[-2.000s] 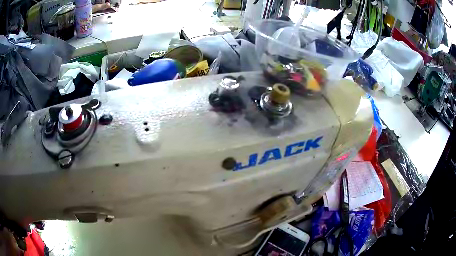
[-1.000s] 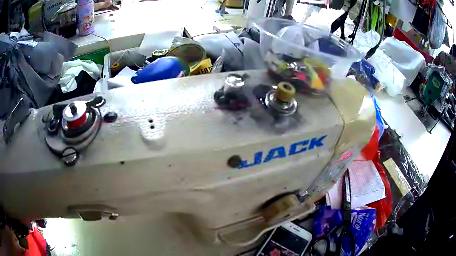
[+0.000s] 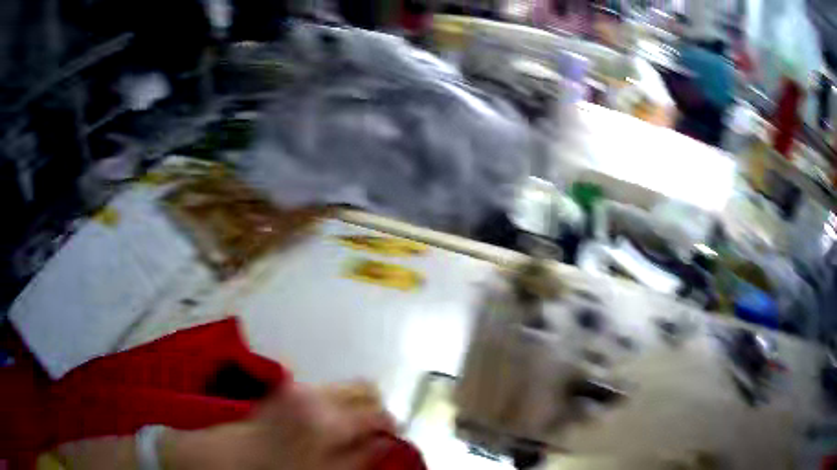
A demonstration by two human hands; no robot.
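Note:
The view is strongly blurred. My left hand (image 3: 321,424), with a whitish band at the wrist, is at the bottom, left of centre. Its fingers are curled on red fabric (image 3: 156,376), which spreads behind the hand to the left and also shows past the fingertips. A small black patch shows on the fabric beside the hand. The cream sewing machine head (image 3: 518,367) is to the right of the hand. Its needle area is too blurred to make out. My right hand is not in view.
The white table (image 3: 312,321) bears yellow labels (image 3: 384,274) and a brown patch (image 3: 234,220) at its left. A large grey bundle (image 3: 395,138) lies behind the table. A blue item (image 3: 756,308) is behind the machine arm at right.
The view has swung left, so the machine has shifted right and its needle end shows. My left hand and a larger area of red fabric have come into view; phone and scissors have left it.

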